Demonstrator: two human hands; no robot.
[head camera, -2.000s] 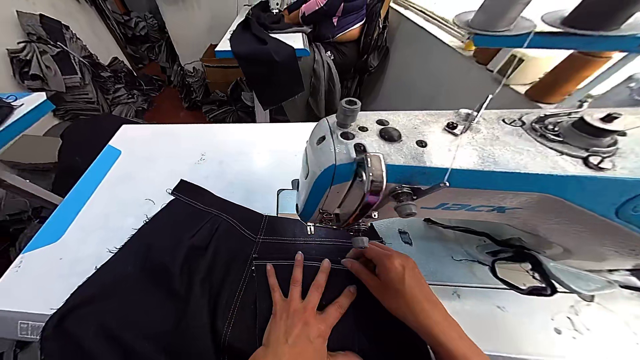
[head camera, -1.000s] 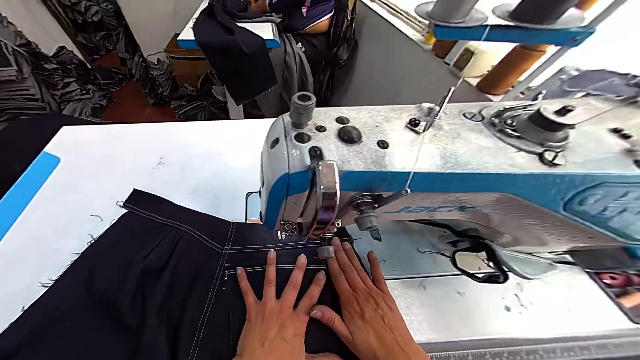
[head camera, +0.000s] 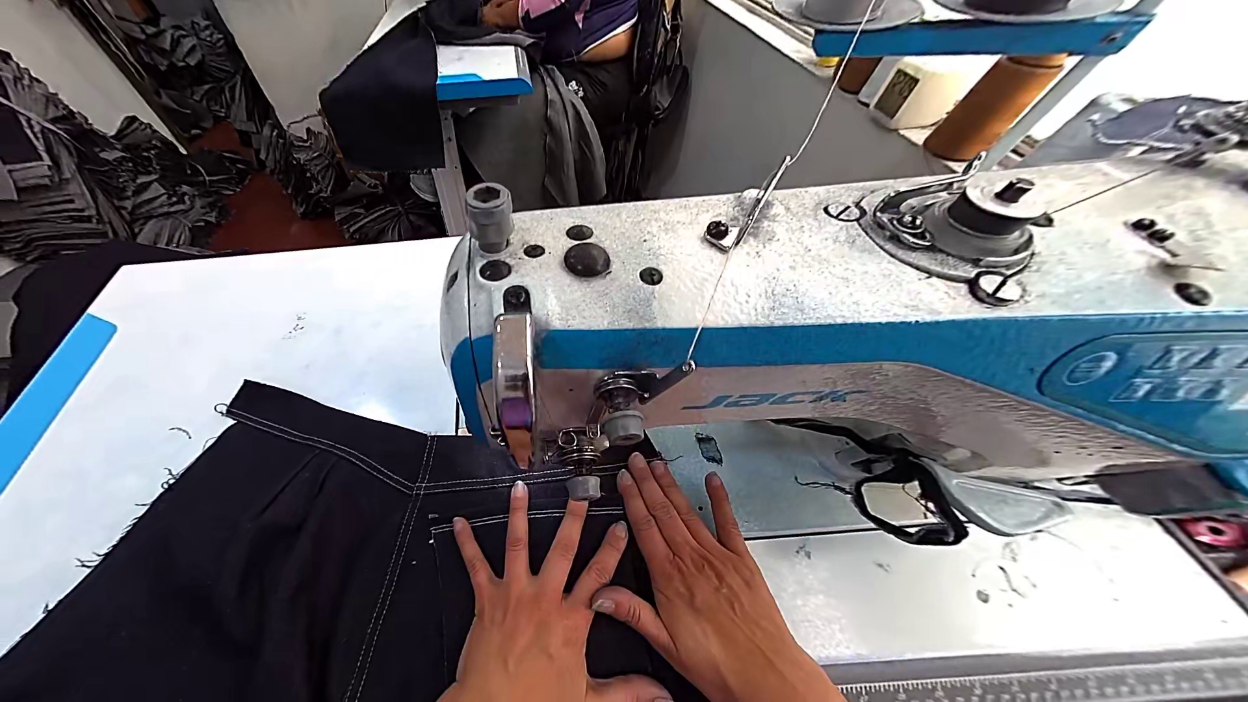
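Observation:
Dark denim fabric (head camera: 273, 546) with pale double stitching lies on the machine bed and table, its upper edge running under the head of a Jack sewing machine (head camera: 780, 283). My left hand (head camera: 536, 604) rests flat on the cloth with fingers spread, just in front of the tension knob. Beside it, my right hand (head camera: 692, 575) lies palm down at the right edge of the fabric, fingertips close to the stitched band. The two hands meet near the right thumb. Neither hand grips anything. The needle and presser foot are hidden behind the machine head.
A steel ruler (head camera: 1072, 682) lies along the near right edge. Under the machine arm is a black-rimmed object (head camera: 907, 502). Thread cones (head camera: 990, 107) stand on the right behind the machine. Beyond the white table (head camera: 292, 302), another person (head camera: 585, 29) sits among fabric piles.
My right hand, earlier bent with its fingers by the tension knob, has flattened onto the cloth. My left hand remains spread on the fabric. The view has shifted somewhat.

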